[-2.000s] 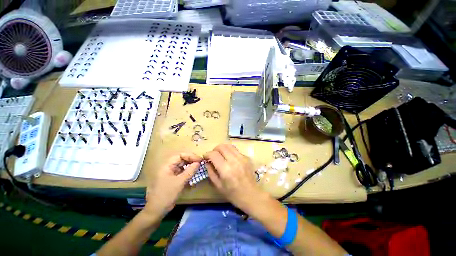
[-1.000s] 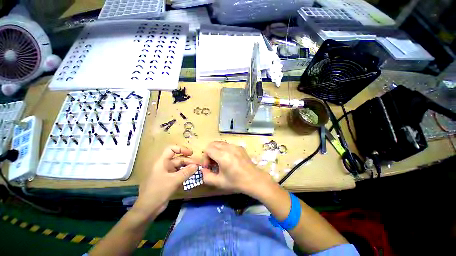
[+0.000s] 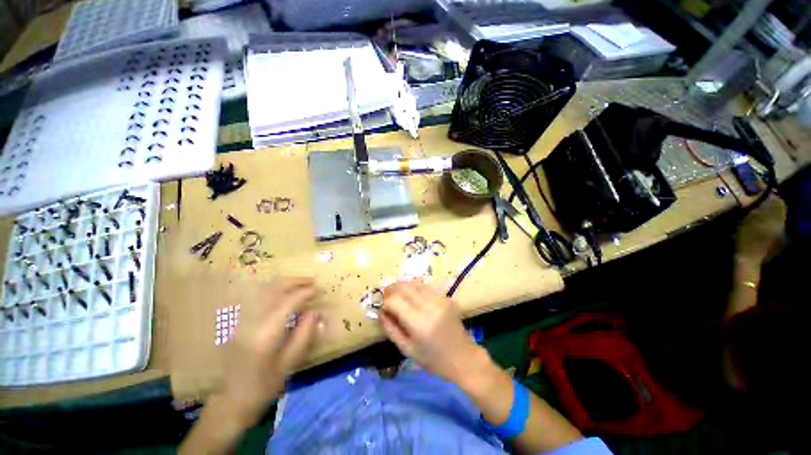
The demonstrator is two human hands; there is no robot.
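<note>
The grid of small white squares lies on the bench left of my left hand. My left hand is blurred, with a small dark piece showing between its thumb and fingers. My right hand is low over the bench front, fingertips together beside a thin metal ring; whether they grip it cannot be told. More rings lie beyond my right hand, near white scraps. Other rings lie beyond my left hand, near slim dark parts.
The parts tray is at left, the blister tray behind it. The metal stand holds a white tube. A round tub, scissors, black fan and soldering station are at right. Another person's arm is far right.
The view has swung right. My hands have parted; the white grid, formerly in my left hand, now lies on the bench. My right hand has moved to the rings and white scraps.
</note>
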